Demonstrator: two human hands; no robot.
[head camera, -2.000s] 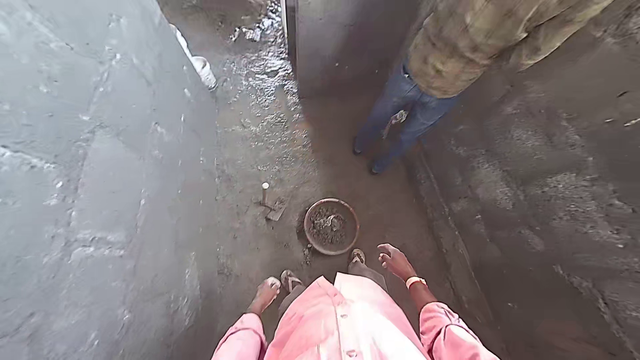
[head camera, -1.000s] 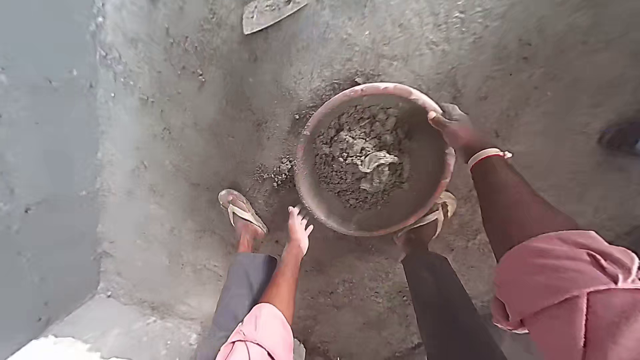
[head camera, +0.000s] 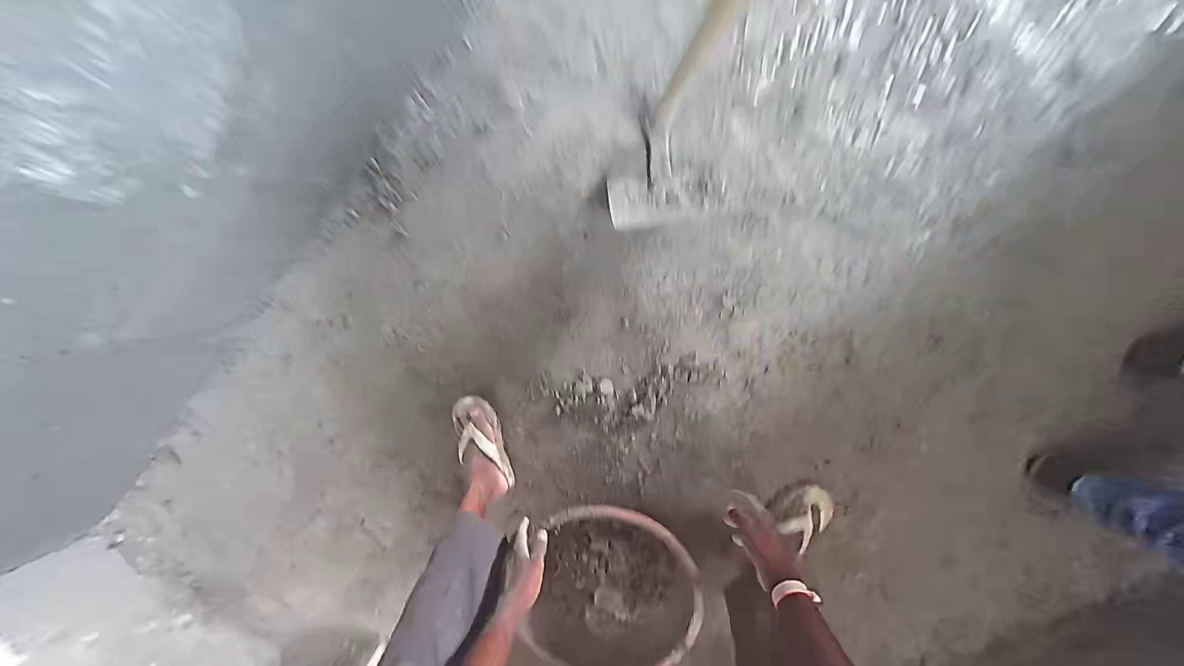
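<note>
A round pan (head camera: 694, 592) with a worn reddish rim, holding grey rubble or mortar, is at the bottom centre, close to my legs. At its left rim is my left hand (head camera: 529, 560), fingers raised; whether it grips the rim is unclear. My right hand (head camera: 758, 536) is off the pan's right side, empty, fingers apart, above my sandalled foot, with a pale band on the wrist. Farther forward on the ground lies a hoe with a flat metal blade (head camera: 638, 205) and a wooden handle (head camera: 698, 60).
Loose rubble (head camera: 629, 393) is scattered between the hoe and the pan. A grey plastered wall (head camera: 102, 370) runs along the left. Another person's shoe (head camera: 1054, 470) and blue trouser leg (head camera: 1133, 509) are at the right edge. My left sandal (head camera: 481, 439) is beside the pan.
My right hand has let go of the pan's rim. The pan is nearer my body, and the rubble patch now shows in front of it. The view has shifted strongly.
</note>
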